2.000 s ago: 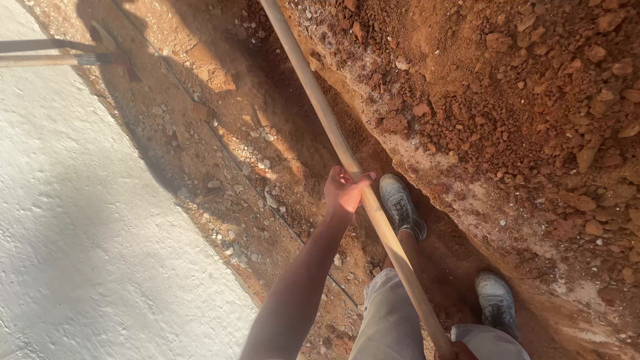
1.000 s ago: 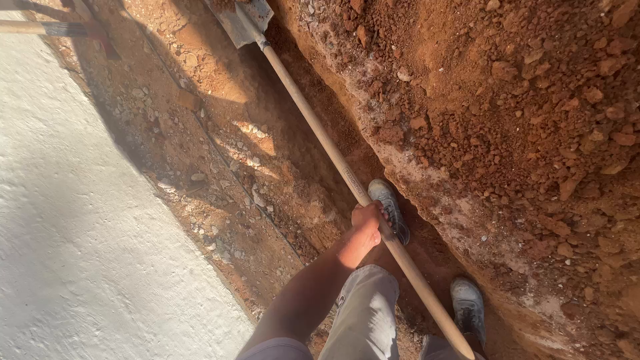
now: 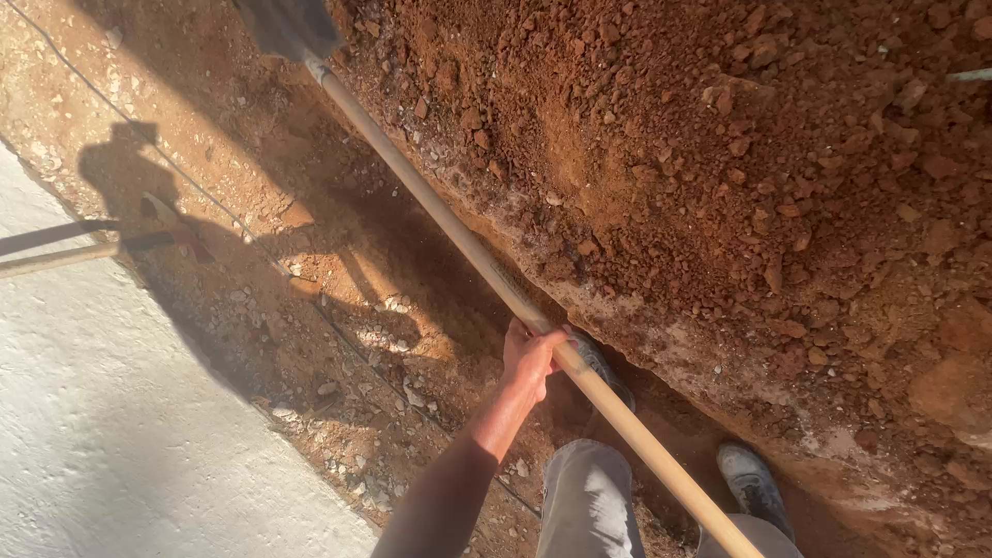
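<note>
A long wooden shovel handle (image 3: 434, 203) runs diagonally from the top left to the bottom right. My left hand (image 3: 535, 356) is closed around its middle, above one of my shoes. At the handle's upper end the dark metal shovel blade (image 3: 291, 27) is partly cut off by the top edge of view, beside the heap of reddish soil (image 3: 697, 178). What lies on the blade is not clear. My right hand is out of view, and the handle's lower end leaves the picture at the bottom.
I stand in a narrow trench (image 3: 682, 418) cut in red earth. A pale, rough wall or slab surface (image 3: 116, 403) lies at the left, with a pick-like tool (image 3: 93, 252) across its edge. A thin dark cable or line (image 3: 341, 333) crosses the stony ground.
The shovel blade, out of frame two seconds ago and over the trench with soil on it one second ago, is now at the soil heap's edge. My left hand stays around the handle.
</note>
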